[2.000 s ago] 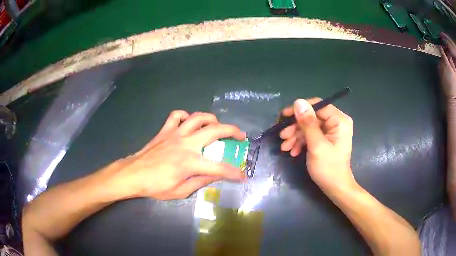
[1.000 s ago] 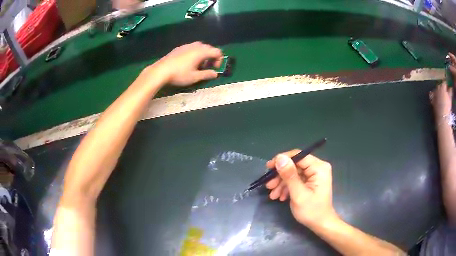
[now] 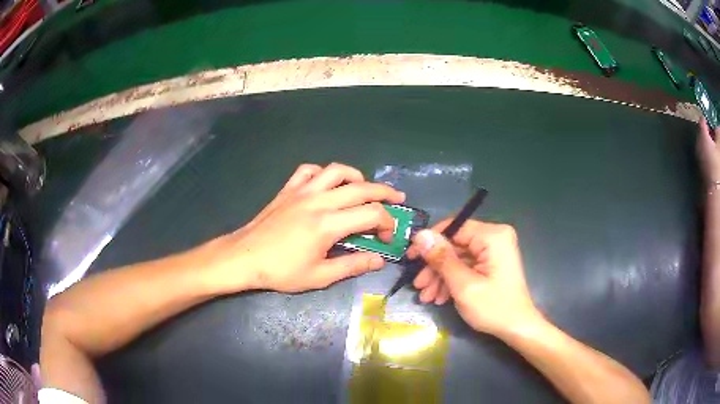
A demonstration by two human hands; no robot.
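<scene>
My left hand [image 3: 316, 229] lies over a phone assembly [image 3: 399, 229] and holds it flat on the bench, fingers on its green board. The black end of its frame shows at the right. My right hand [image 3: 478, 272] holds dark tweezers [image 3: 467, 213], the tip pointing down-left at the top edge of the yellow tape [image 3: 403, 379]. Whether the tip touches the tape or grips a piece, I cannot tell. The tape lies on a clear backing sheet [image 3: 426, 175], whose top row of whitish cut marks shows above the phone.
A clear film strip [image 3: 130, 189] lies on the left of the bench. A worn cream edge strip [image 3: 331, 72] borders the green belt [image 3: 316, 31]. Phone assemblies [image 3: 596, 50] lie on the belt at the right. Another person's arm [image 3: 710, 237] is at the right edge.
My left hand has come back from the belt to the bench and now holds a phone assembly over the sheet. The tweezer tip has moved down to the yellow tape. The view has shifted.
</scene>
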